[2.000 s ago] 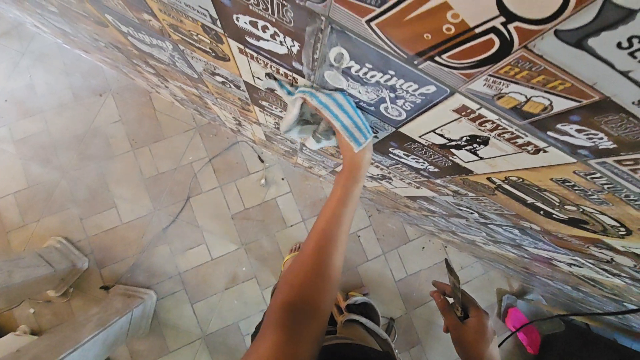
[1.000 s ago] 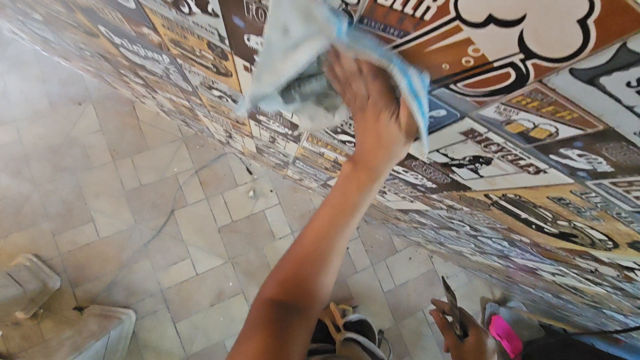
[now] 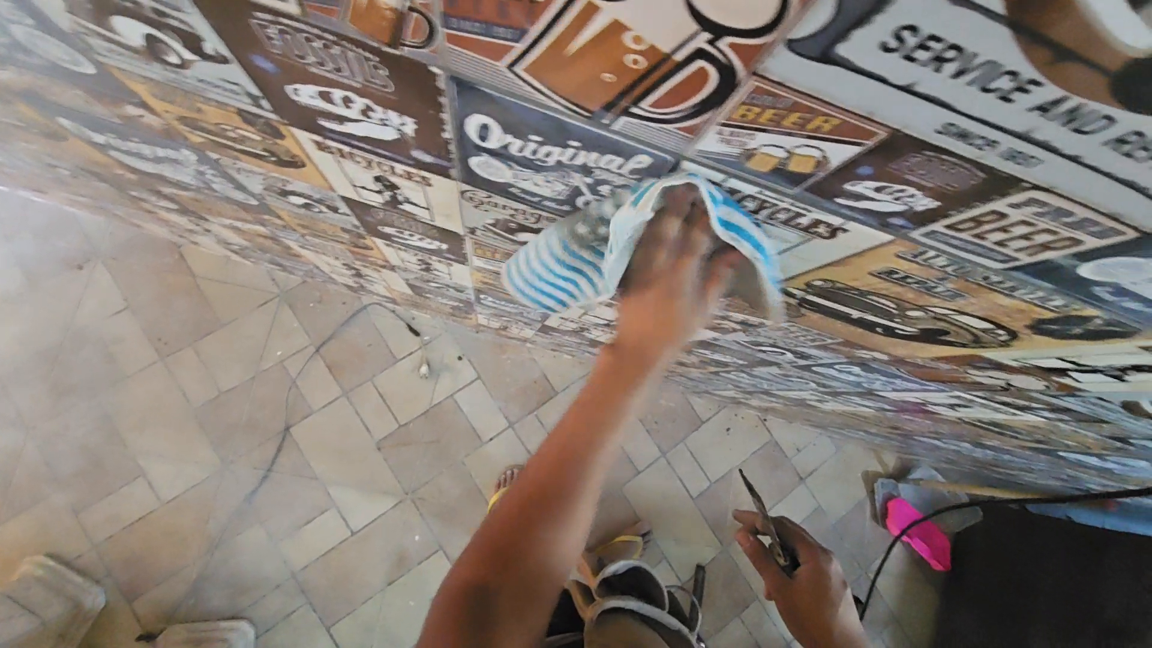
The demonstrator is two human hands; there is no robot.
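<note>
A blue-and-white striped cloth point(image 3: 562, 265) is under my left hand point(image 3: 670, 270), pressed against a wall point(image 3: 387, 135) covered with printed vintage-style sign pictures. The cloth bunches around the fingers, which are blurred, and its striped end hangs to the left. Lower down, away from the wall, my right hand point(image 3: 796, 576) holds a thin dark pointed tool point(image 3: 763, 517), its tip pointing up and to the left; its exact kind cannot be told.
Diagonal floor tiles point(image 3: 351, 459) lie below, with a thin cable point(image 3: 286, 423) across them. Pale molded legs point(image 3: 56, 589) stand at lower left. A pink object point(image 3: 918, 533), a black cord point(image 3: 1017, 500) and a dark surface point(image 3: 1044, 580) are at lower right. Sandaled feet point(image 3: 621, 542) show below.
Two seconds ago the cloth lay over the left part of the motorcycle picture; it moved up, and now sits lower and further right along the wall. The right hand still holds the tool.
</note>
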